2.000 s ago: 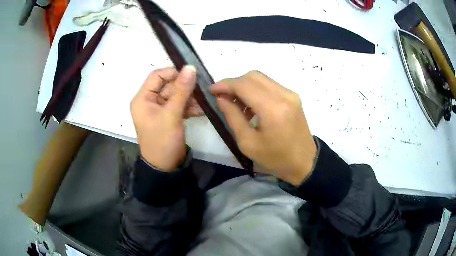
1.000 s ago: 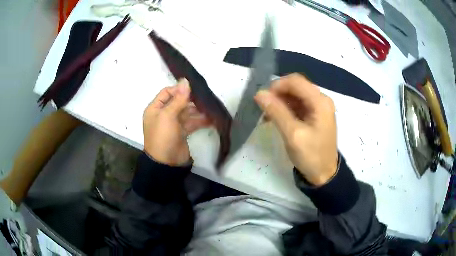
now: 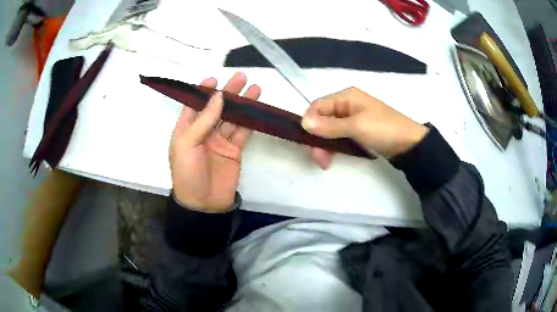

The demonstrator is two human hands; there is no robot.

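A long narrow garment piece (image 3: pixel 256 114), maroon at its folded edges and dark in the middle, lies across both hands above the table's front part. My left hand (image 3: pixel 211 146) holds it near its left part, thumb on top, fingers beneath. My right hand (image 3: pixel 360 122) pinches it near its right part. The grey pressing template (image 3: pixel 265 49), a thin pointed blade shape, slants up-left from my right fingers; whether they grip its lower end is hard to tell. A black crescent cut piece (image 3: pixel 342 53) lies flat beyond, partly under the template.
The steam iron (image 3: pixel 485 91) rests at the right beside a dark pad (image 3: pixel 473 30). Red-handled shears (image 3: pixel 409 9) are at the far edge. Finished dark and maroon pieces (image 3: pixel 64 109) lie at the left, with cream scraps (image 3: pixel 110 38) at upper left. A brown roll (image 3: pixel 46 225) is below left.
The template has come out of the garment piece and now slants over the black cut piece. The garment piece has turned from steep to nearly level, and my right hand now holds its right part.
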